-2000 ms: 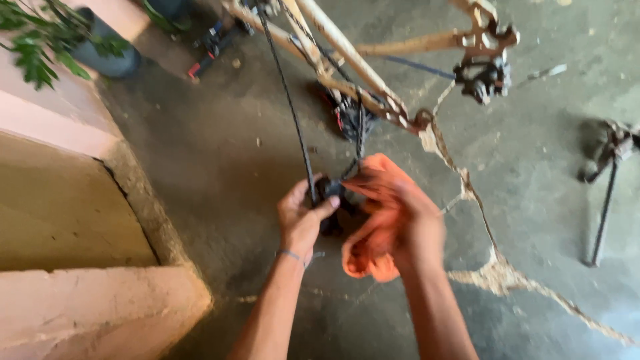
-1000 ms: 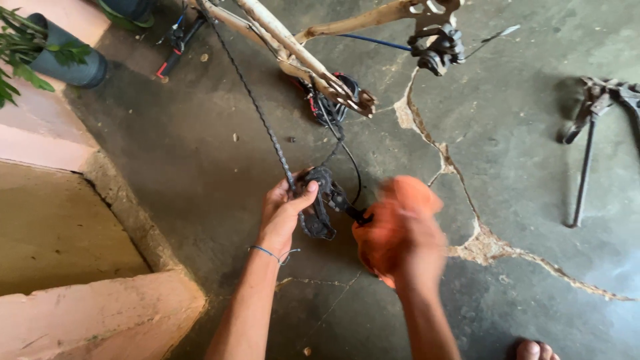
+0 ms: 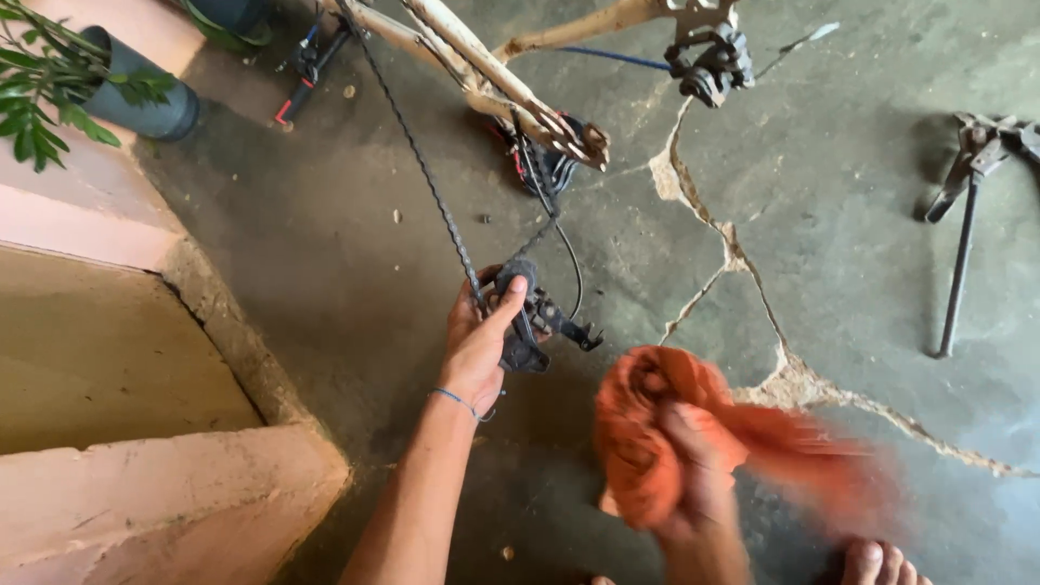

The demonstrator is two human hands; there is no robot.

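Note:
My left hand point(image 3: 481, 345) grips a black rear derailleur point(image 3: 524, 317), thumb on top, near the middle of the view. The bicycle chain point(image 3: 422, 171) runs from it up to the upper left, and another stretch goes up toward the frame's dropout. A thin black cable point(image 3: 578, 268) loops beside it. My right hand point(image 3: 699, 463) is closed on a crumpled orange cloth point(image 3: 642, 422), apart from the derailleur to its lower right; one end of the cloth is blurred. Above, the worn, light-coloured bicycle frame point(image 3: 496, 73) ends in a bare metal dropout point(image 3: 589, 146).
A brake caliper or similar dark mechanism point(image 3: 715, 65) sits at the frame's other end. On the right, a metal stand point(image 3: 967, 171) rests on the cracked concrete floor point(image 3: 853, 284). A potted plant point(image 3: 146, 93) and a pink low wall point(image 3: 162, 496) are at the left. Toes point(image 3: 881, 565) show below.
The right hand with the orange cloth has moved away from the derailleur, down and to the right. The cloth was at the derailleur earlier. The left hand still holds the derailleur.

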